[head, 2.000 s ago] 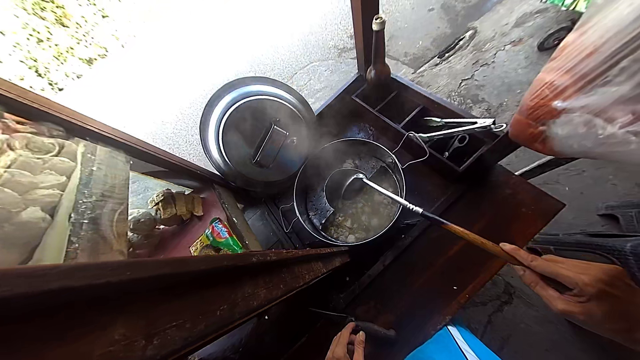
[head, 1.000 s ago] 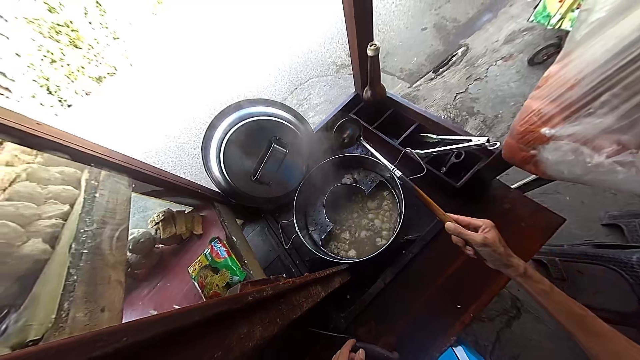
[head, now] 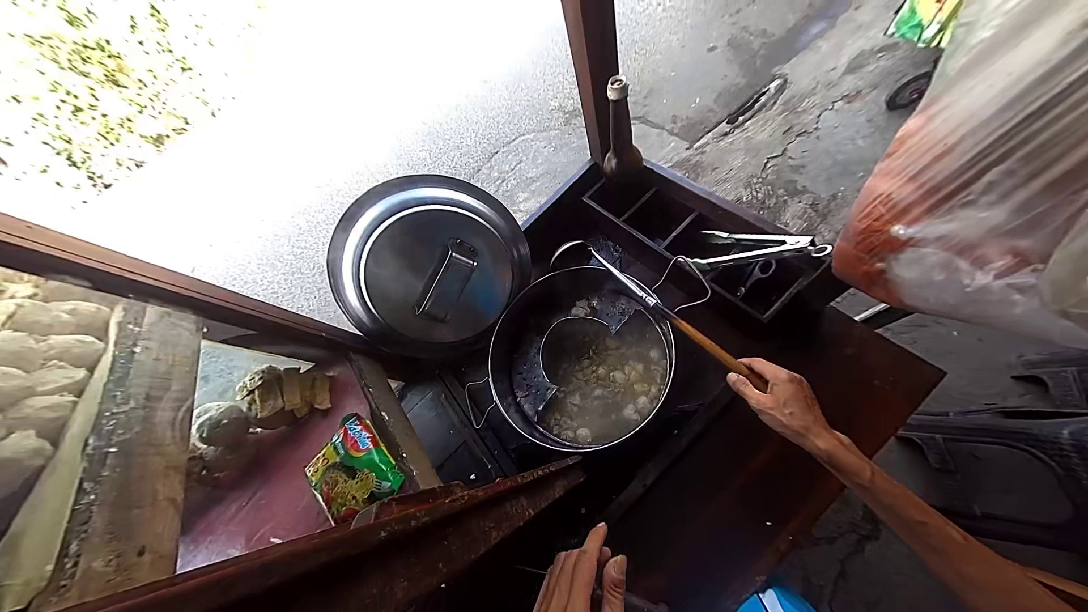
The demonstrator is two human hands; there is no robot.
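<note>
My right hand [head: 784, 401] grips the wooden handle of a metal ladle [head: 650, 297], whose bowl rests at the far rim of a large steel pot [head: 671, 374]. Inside the pot, meatballs or similar pieces [head: 608, 387] lie in steaming broth, with a dark curved metal divider around part of it. My left hand [head: 582, 574] is at the bottom edge, low beside the dark counter; a dark thing lies under its thumb, and whether the fingers hold it I cannot tell. A round steel lid [head: 395, 263] leans left of the pot.
A divided wooden tray [head: 680, 223] holds a brown bottle [head: 622, 132], metal tongs [head: 756, 249] and scissors [head: 756, 274]. At the left lie a green noodle packet [head: 355, 467] and wrapped food behind a wooden frame [head: 140, 442]. A filled plastic bag [head: 977, 187] hangs at upper right.
The ladle's bowl has left the broth, where it was two seconds ago, for the pot's far side. My right hand has moved inward with the handle.
</note>
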